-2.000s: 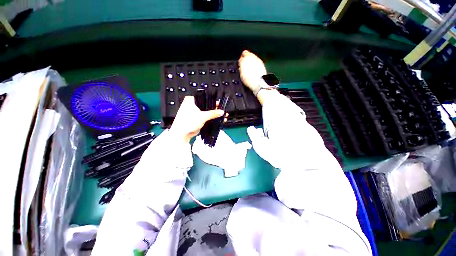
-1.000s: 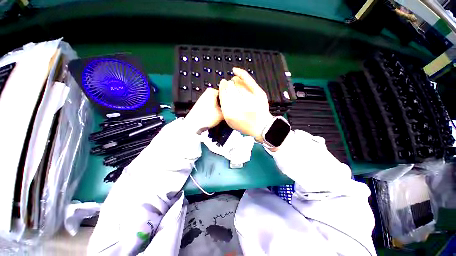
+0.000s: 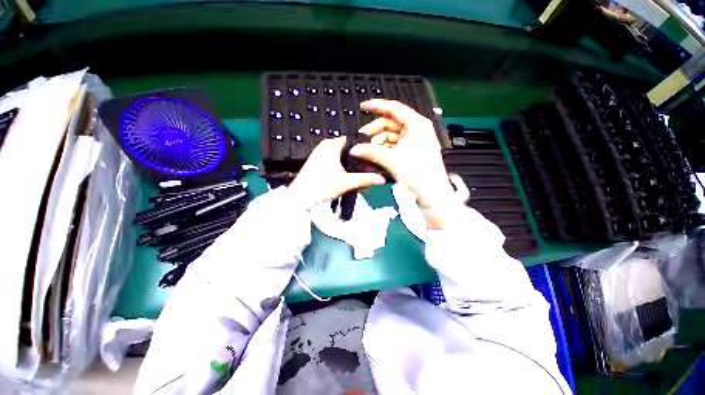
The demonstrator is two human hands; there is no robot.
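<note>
My left hand (image 3: 328,171) grips a bundle of slim black tubes (image 3: 349,202) above the mat, its lower ends showing under the palm. My right hand (image 3: 410,150) is at the top of the bundle, fingers curled and touching it; whether it holds a separate small part cannot be told. A white cloth (image 3: 362,231) lies crumpled on the green mat below the hands. The black parts tray (image 3: 402,96) with rows of bright dots is just behind the hands, partly hidden by them.
A purple-blue fan (image 3: 171,137) stands left, with a loose pile of black tubes (image 3: 193,220) in front. Plastic-wrapped white trays (image 3: 58,208) stand far left. A ribbed black tray (image 3: 491,189) and stacked black trays (image 3: 603,162) are right. A bagged stack (image 3: 634,308) is lower right.
My right hand first moved from the dotted tray to the bundle in my left hand. Since then it has turned and opened somewhat, showing the bundle's top; the watch face is now out of sight.
</note>
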